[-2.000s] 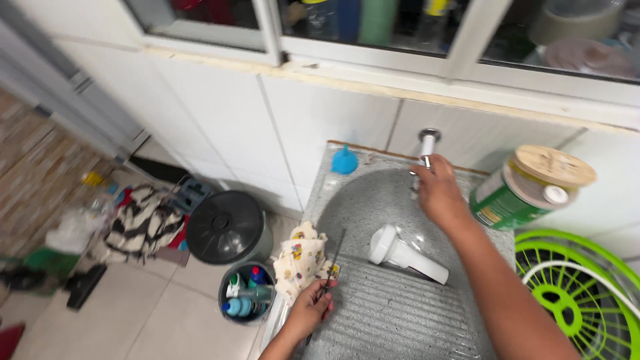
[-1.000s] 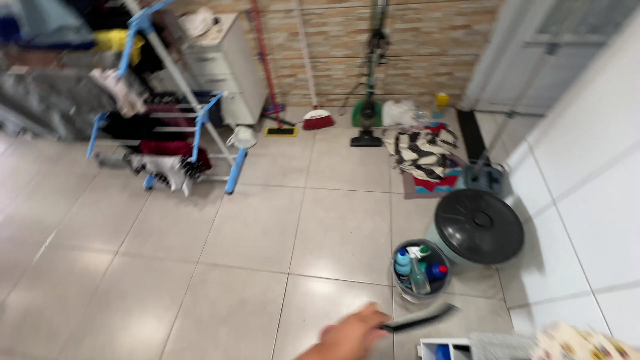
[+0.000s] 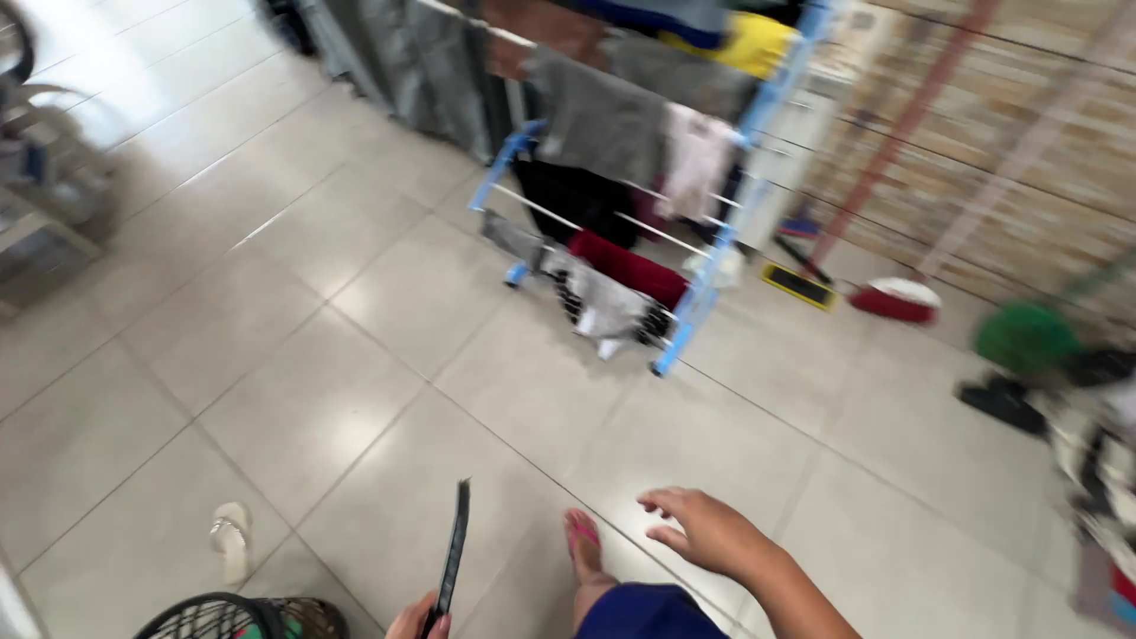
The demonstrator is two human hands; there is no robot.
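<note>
At the bottom edge, my left hand [image 3: 419, 619] is closed around a slim dark strip-like tool [image 3: 456, 532], which points up and away from me. What kind of tool it is, I cannot tell. My right hand [image 3: 701, 525] hangs over the floor with its fingers apart and holds nothing. Between the two hands, my foot in a pink flip-flop [image 3: 582, 530] stands on the tiles. A black lattice basket [image 3: 213, 612] is left of my left hand, cut off by the frame's edge.
A drying rack [image 3: 701, 306] hung with clothes stands ahead. A white sandal [image 3: 232, 537] lies on the floor at left. Along the brick-patterned wall are a floor squeegee or scrubber [image 3: 799, 286], a red-and-white broom [image 3: 896, 300] and, at far right, crumpled cloths [image 3: 1100, 470].
The view has swung from the sink to the floor and drying rack. Two seconds ago my right hand was at the tap; now it is off it. My left hand still holds the dark strip.
</note>
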